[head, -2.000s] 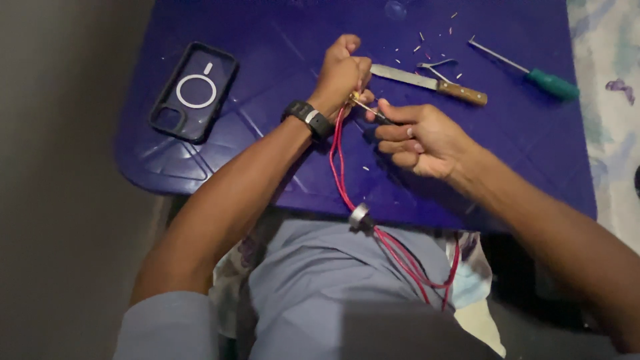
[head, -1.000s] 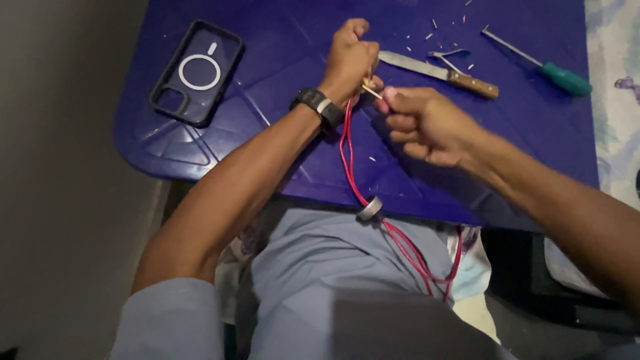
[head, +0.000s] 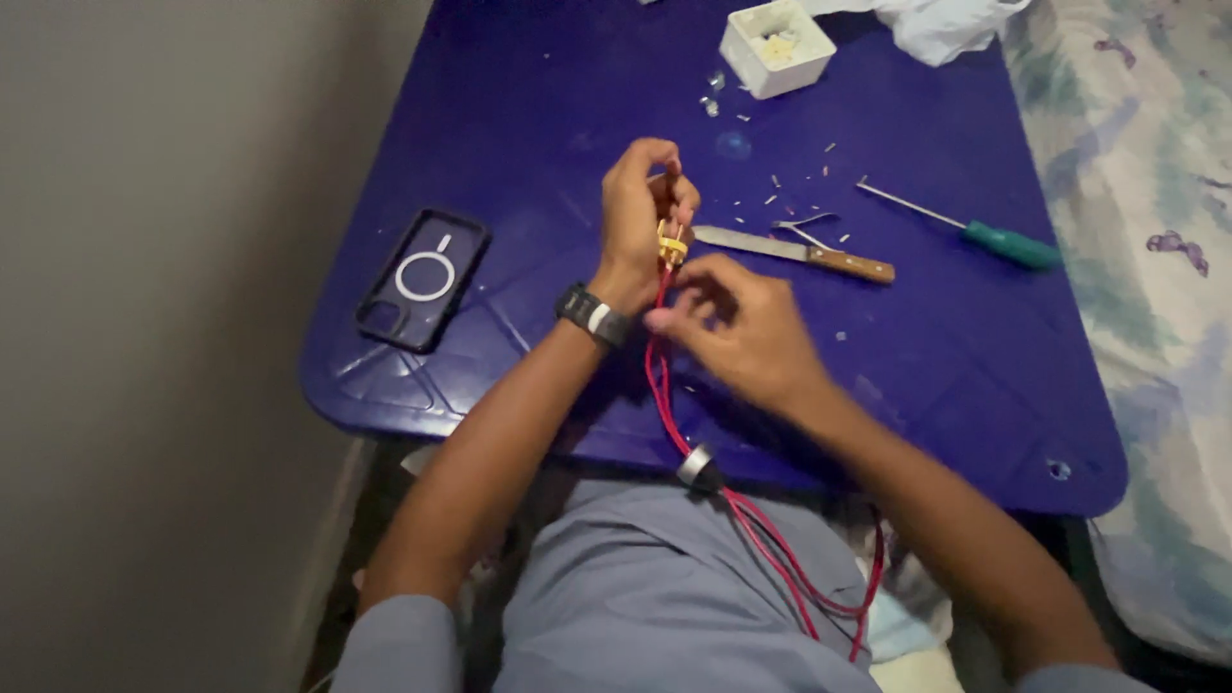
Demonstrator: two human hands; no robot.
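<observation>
My left hand [head: 643,217], with a dark watch on its wrist, holds a small yellow and brass-coloured fitting [head: 672,244] at its palm side. Red wires [head: 657,380] hang from the fitting, pass through a silver and black ring-shaped part [head: 700,468] at the table edge, and loop down over my lap. Close to the wires just below the fitting is my right hand [head: 736,322], its fingers curled and slightly blurred; no tool shows in it. A knife with a wooden handle [head: 852,265] lies right of my hands, beside small metal tweezers or a clip [head: 807,227].
On the blue plastic table [head: 500,135] are a phone case [head: 424,279] at the left and a green-handled screwdriver [head: 1011,244] at the right. A white square container [head: 778,48] stands at the back near a white cloth or bag [head: 948,27]. Small scraps lie around the knife.
The thin rod or tool that my right hand held against the fitting no longer shows. My right hand's fingers have loosened and moved to the wires. The view has shifted, showing more of the table's back.
</observation>
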